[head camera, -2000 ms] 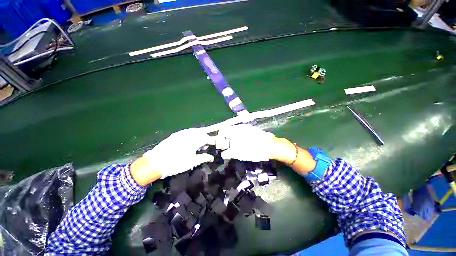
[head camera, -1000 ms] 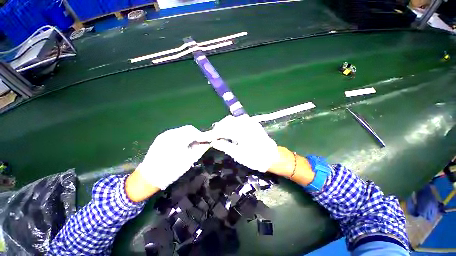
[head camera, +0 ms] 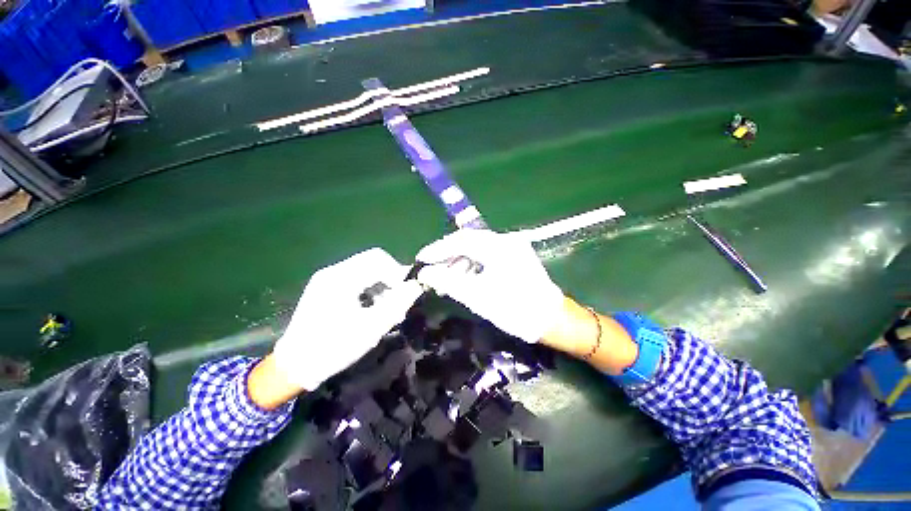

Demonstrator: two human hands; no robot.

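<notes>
My left hand and my right hand, both in white gloves, meet at the fingertips above the pad heap. A small black piece is pinched between them, mostly hidden by the fingers. Dark patches show on both gloves; I cannot tell whether they are stains or pieces. Black square pads lie in a loose heap just below my hands, some with shiny or pale faces. One pad lies apart at the heap's right.
A purple strip runs across the green belt, with white tape at its near end. Circuit board assemblies lie at upper right and far left. A dark thin tool lies right. A plastic bag lies lower left.
My fingertips have risen off the heap and come together with the small black piece. The circuit board assembly at upper right has moved further right. Another has come into view at far left.
</notes>
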